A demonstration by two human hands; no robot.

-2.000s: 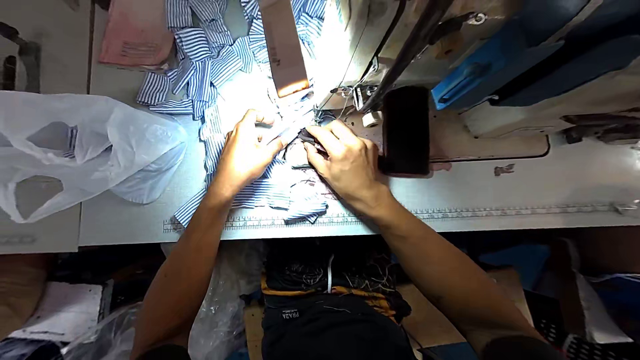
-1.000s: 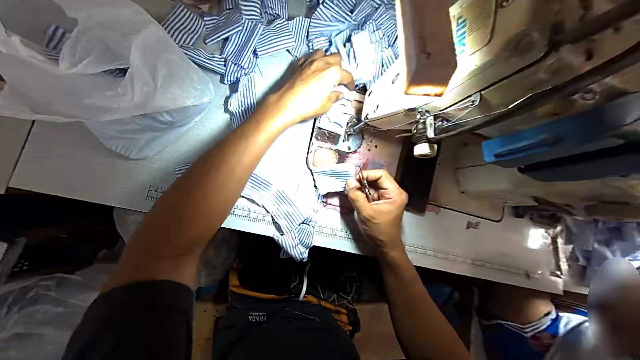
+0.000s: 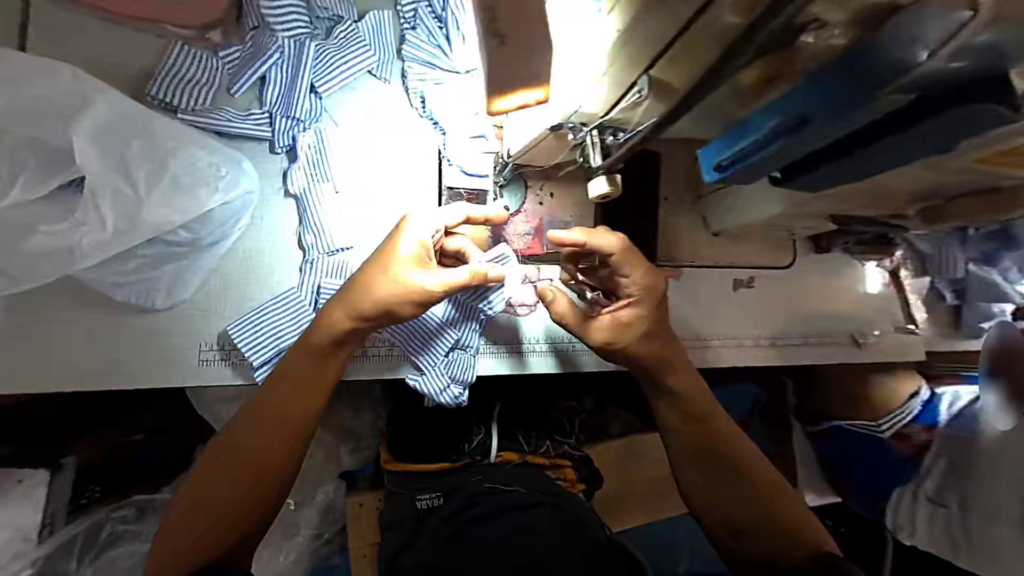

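Note:
My left hand (image 3: 432,268) pinches an end of the blue-and-white striped fabric (image 3: 432,336) between thumb and fingers, in front of the sewing machine's presser foot (image 3: 504,172). My right hand (image 3: 612,292) is just to the right, its thumb near a small pale pink piece (image 3: 524,292) beside the fabric end. A small dark metal tool, probably thread snips, lies within its curled fingers. More striped pieces (image 3: 292,64) are heaped and strung across the table to the left and behind the hands, some hanging over the front edge.
A white plastic bag (image 3: 120,184) lies at the left. A measuring scale (image 3: 544,348) runs along the front edge of the table (image 3: 800,320). The lamp-lit machine head (image 3: 592,72) stands behind my hands, with a dark phone-like object (image 3: 632,208) at its right. Another person's leg (image 3: 864,392) shows at the right.
My left hand has come from the cloth behind the needle area toward the front and now pinches the fabric end. The right hand has opened its index finger and thumb. The view has shifted.

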